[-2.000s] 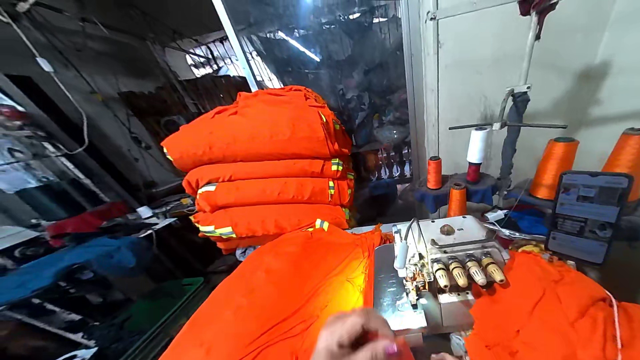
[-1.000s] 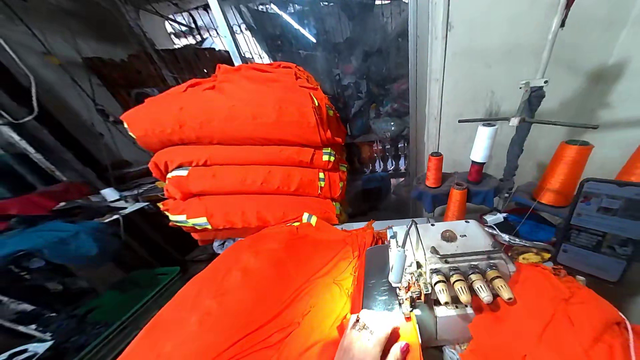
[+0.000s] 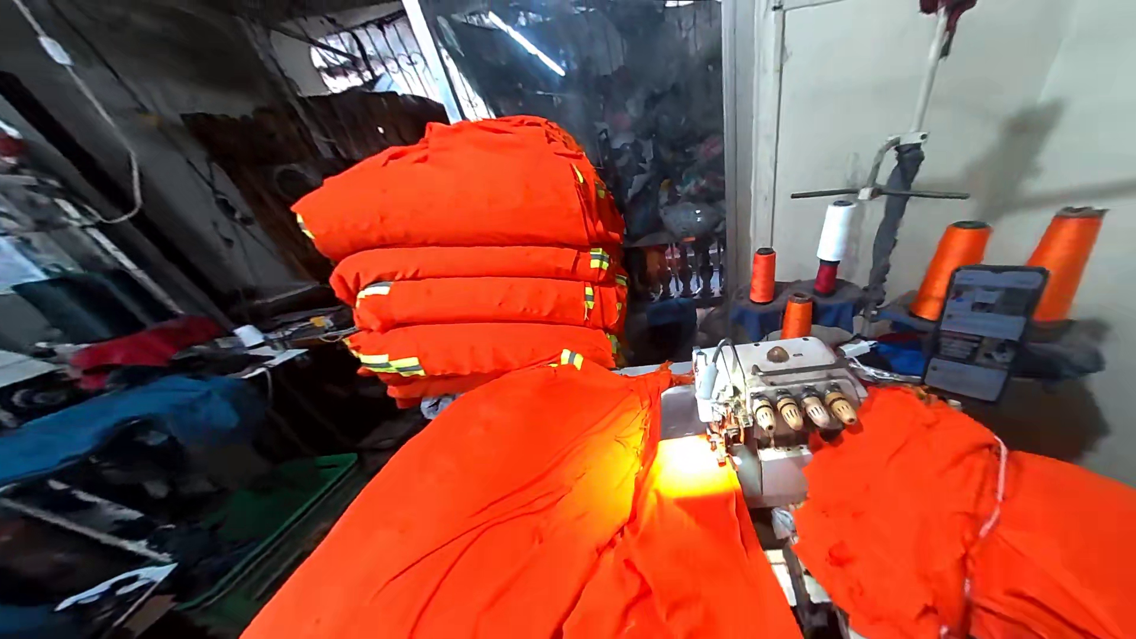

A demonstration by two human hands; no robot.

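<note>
Neither of my hands shows in the head view now. A large orange fabric piece (image 3: 497, 479) spreads from the lower edge up to the overlock sewing machine (image 3: 781, 373), and part of it lies under the lit needle area. Left of the machine stands a stack of folded orange garments (image 3: 479, 195) with yellow and silver reflective tape. At the right, a bunched orange cloth bundle (image 3: 914, 497) has a pale strip across it.
Behind the machine stand a white thread cone (image 3: 835, 232) and orange thread cones (image 3: 951, 266). A phone (image 3: 985, 328) leans upright in front of them. A green crate (image 3: 275, 506) and blue cloth (image 3: 133, 417) are at the left, a metal thread stand (image 3: 923, 98) at the right.
A hand that touched the orange fabric by the machine a second ago is out of view. More of the fabric now lies over the machine's plate. The view has shifted slightly.
</note>
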